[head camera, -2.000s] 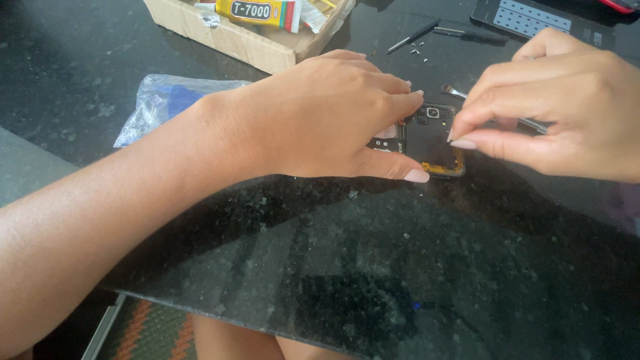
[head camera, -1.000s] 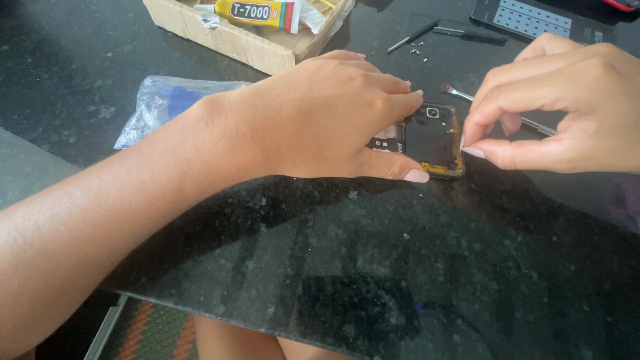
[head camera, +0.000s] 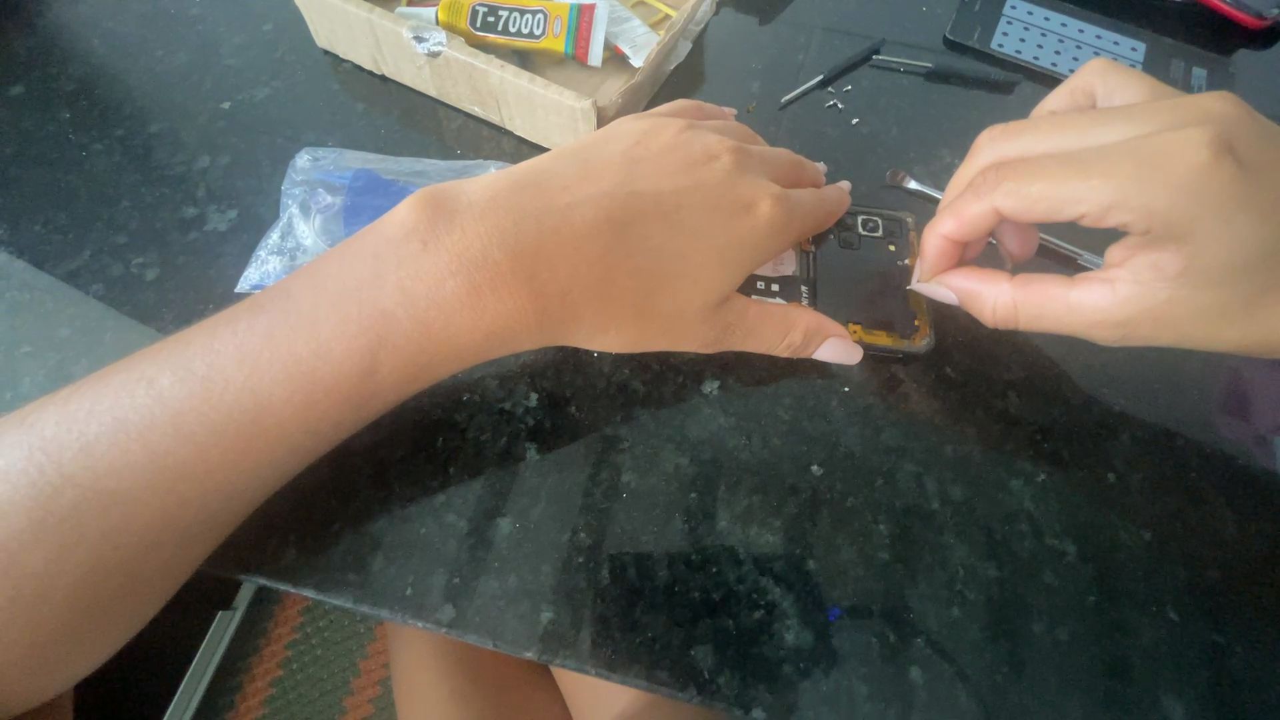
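Note:
An opened smartphone (head camera: 868, 285) lies on the dark speckled stone countertop, its camera module near the top edge and a yellow-orange strip along its right and lower edges. My left hand (head camera: 690, 230) spans the phone and holds it down, thumb at the lower edge and fingers at the upper one, hiding its left part. At the phone's right end is my right hand (head camera: 1080, 210), thumb and forefinger pinched together at the frame; whether something tiny is between the tips cannot be told. Partly behind that hand lies a slim metal tool (head camera: 1065, 250) with a flattened tip.
A cardboard box (head camera: 530, 115) holding a T-7000 glue tube (head camera: 520, 25) stands beyond my left hand. Past the phone lie two small screwdrivers (head camera: 835, 72) (head camera: 945, 72), loose screws (head camera: 840, 98) and a dark tray (head camera: 1070, 38). A clear plastic bag (head camera: 330, 195) with something blue sits by my left forearm.
My right hand's fingertips have moved from over the phone's back to its right edge, uncovering more of the phone. My left hand has stayed in place.

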